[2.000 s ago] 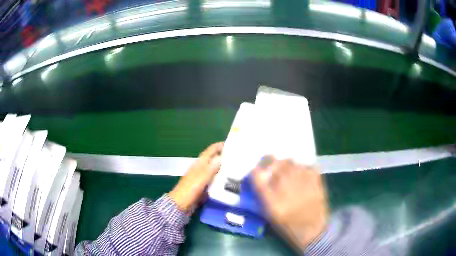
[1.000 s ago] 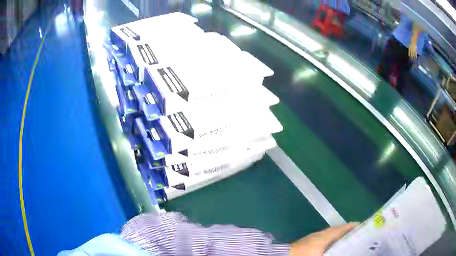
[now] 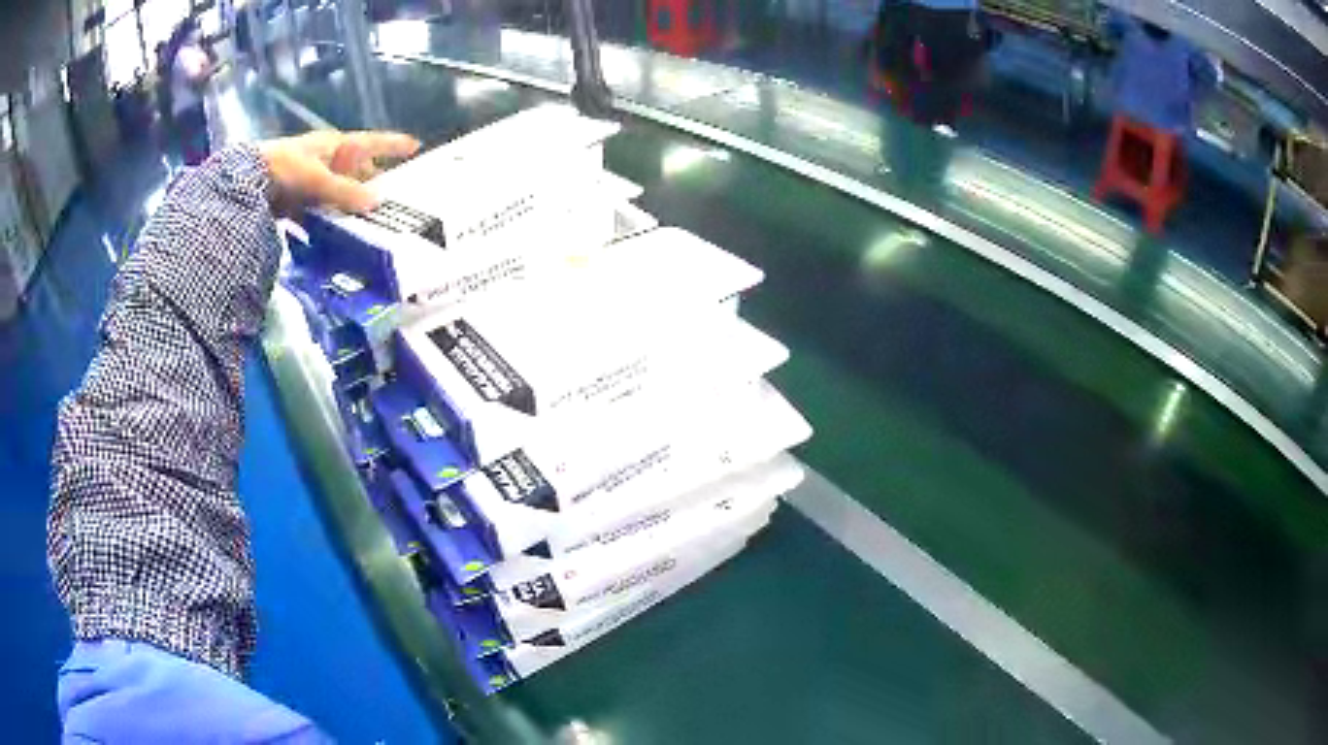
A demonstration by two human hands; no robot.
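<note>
White cartons with blue ends and black label bands lie in overlapping stacks. A near stack is at the centre-left, with thin white flaps sticking out to the right. A far stack stands behind it, with a small step between the two. My left hand reaches to the far stack, at the blue-end corner of its top carton, with thumb and fingers apart. The hand's underside is hidden. My right hand is out of the picture.
The green belt runs along the right, beyond a pale metal strip. The glossy green worktop is nearest me. Blue floor lies at left. Red stools and people stand in the background.
My left hand has moved from the lower right to the far stack, and the carton beside it has left view. The far cartons now stand apart from the near ones. My right hand has left view.
</note>
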